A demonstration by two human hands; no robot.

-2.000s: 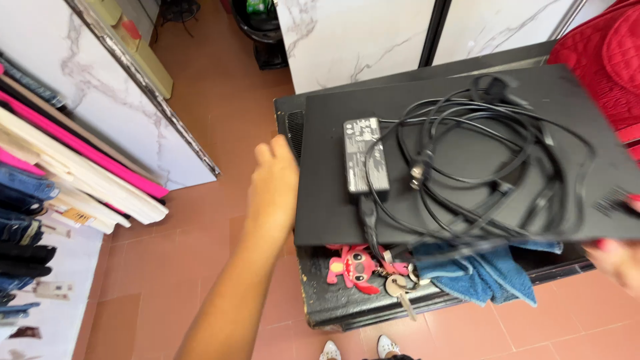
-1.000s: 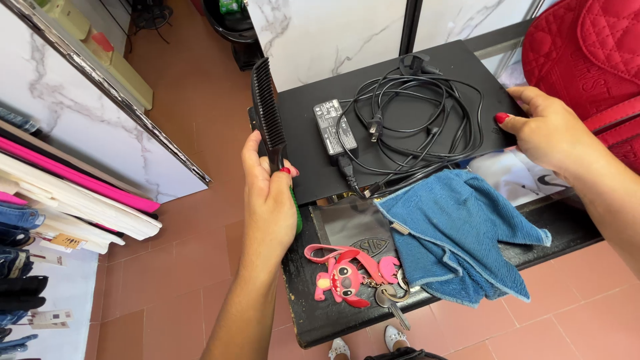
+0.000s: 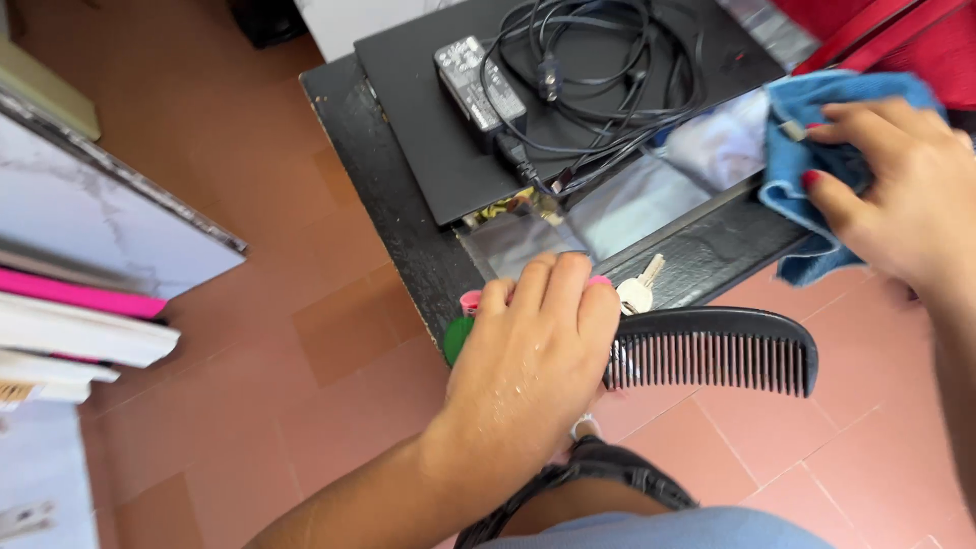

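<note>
My left hand (image 3: pixel 526 351) is closed around a black comb (image 3: pixel 717 347), its teeth pointing down, over the front left corner of the black table (image 3: pixel 396 198). Something green (image 3: pixel 457 339) shows beside that hand, and pink bits and a key (image 3: pixel 642 288) peek out past its fingers. At the table's right, my right hand (image 3: pixel 900 183) grips a blue cloth (image 3: pixel 812 175), thumb and fingers on it. A closed black laptop (image 3: pixel 412 114) lies across the table, bearing a power adapter (image 3: pixel 480 88) and its coiled black cable (image 3: pixel 595 84).
A red quilted bag (image 3: pixel 923 57) stands at the back right. Plastic-wrapped items (image 3: pixel 640 206) show in front of the laptop. On the left are a marbled panel edge (image 3: pixel 130 191) and stacked or hanging clothes (image 3: pixel 84 328). A dark object (image 3: pixel 267 19) is on the tiled floor (image 3: pixel 259 267).
My right hand has left the laptop's edge and taken hold of the blue cloth, now farther right. The comb in my left hand has swung from upright to pointing right, over the key and pink charm.
</note>
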